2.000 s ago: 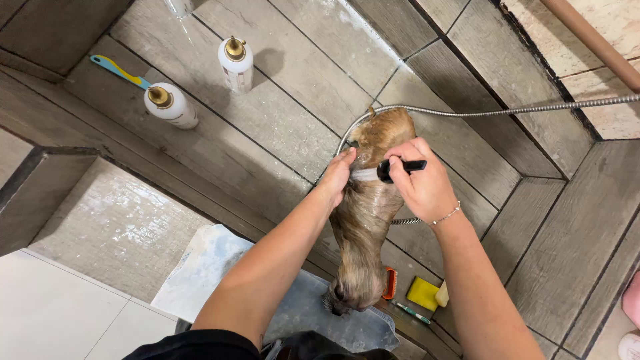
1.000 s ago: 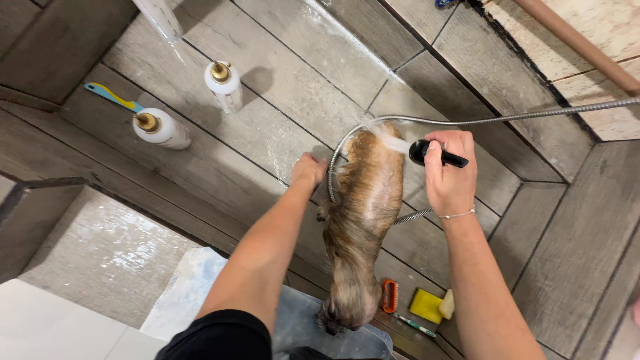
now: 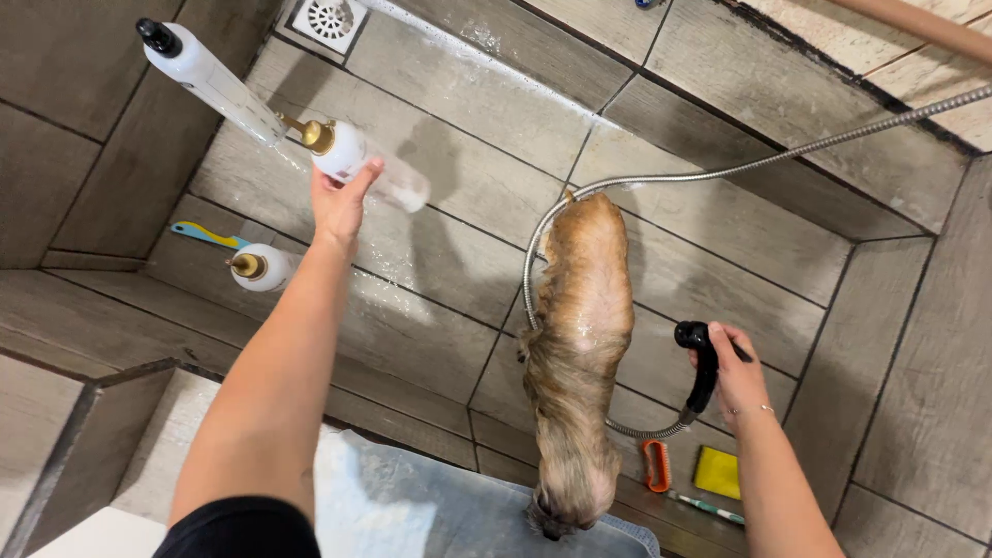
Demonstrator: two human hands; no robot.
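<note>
A wet, tan small dog stands on the tiled shower floor, its head at the ledge by a blue-grey mat. My left hand grips a white bottle with a gold pump top, held up at the upper left. In my right hand, right of the dog, is a black shower head; no spray shows from it. Its metal hose loops around the dog's rear and left side.
A second gold-topped bottle and a blue-yellow brush lie left. A tall black-capped bottle stands near the drain. On the ledge are an orange brush, a yellow sponge and a toothbrush.
My left hand has left the dog's side and taken hold of the gold-topped bottle, which stood on the floor. My right hand has moved the shower head off the dog; its spray has stopped.
</note>
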